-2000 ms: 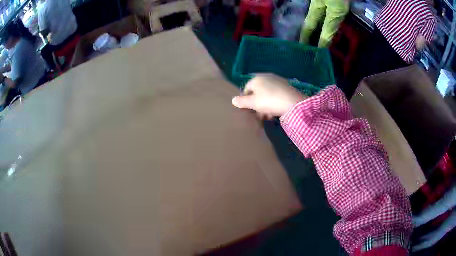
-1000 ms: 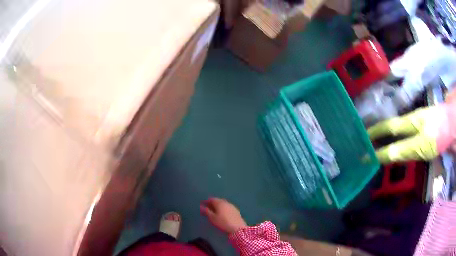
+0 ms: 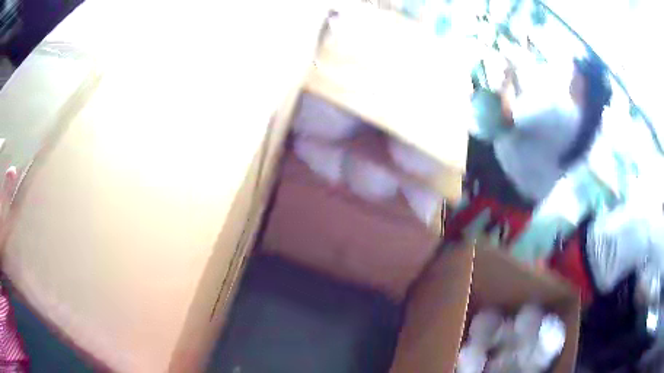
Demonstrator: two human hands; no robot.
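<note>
A large cardboard surface (image 3: 145,197), pale and washed out by glare, fills the left half. What looks like my left hand (image 3: 9,186) is a thin sliver at the left edge, over the cardboard's side; its checked sleeve shows below. Whether it holds anything cannot be told. My right hand is out of view. An open brown carton (image 3: 342,226) stands beyond the cardboard's right edge, with several blurred white round bundles (image 3: 368,178) in its upper part.
A second open carton (image 3: 528,273) at the lower right holds several white round pieces (image 3: 550,342). Dark green floor (image 3: 306,320) shows between the cardboard and the cartons. A seated person (image 3: 539,138) in a light top is at the upper right, by red stools (image 3: 502,218).
The view has swung away from the green crate and red stool to the cartons with white bundles. The hand seen low in the middle is gone; a hand sliver shows at the left edge.
</note>
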